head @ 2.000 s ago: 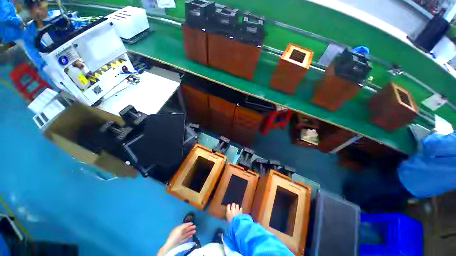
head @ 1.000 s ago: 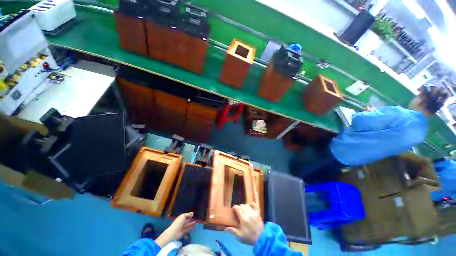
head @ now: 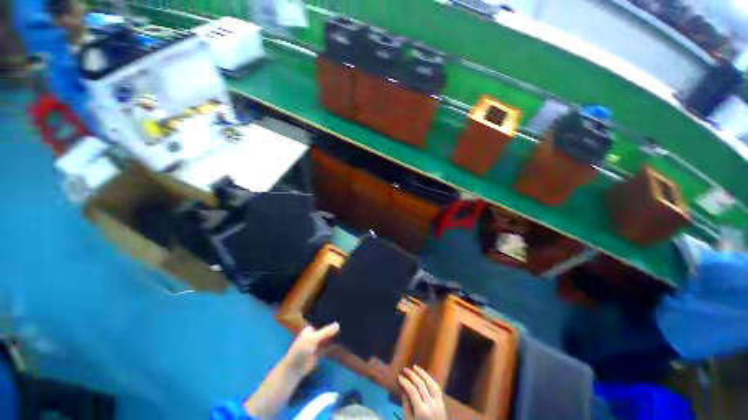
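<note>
A black panel [head: 371, 287] is raised and tilted over the left cabinet [head: 297, 300] and the middle cabinet [head: 402, 349], hiding much of both openings. My left hand [head: 310, 346] grips the panel's lower left edge, with the thumb on its face. My right hand [head: 422, 394] is at the near edge between the middle cabinet and the right cabinet [head: 472, 361]. Its fingers are spread a little and it holds nothing visible. The right cabinet stands with its dark opening upward. The picture is blurred.
A dark grey framed panel [head: 551, 381] is right of the cabinets, and a blue bin [head: 644, 402] is beyond it. An open carton [head: 135, 221] and dark framed parts [head: 275, 234] are at left. A green bench [head: 394, 152] with cabinets runs behind. A person's blue sleeve [head: 705, 303] is at right.
The black panel is now lifted over the left and middle cabinets, in my left hand. The wood-grain frame that my right hand held up is down again at the right. The view has swung left.
</note>
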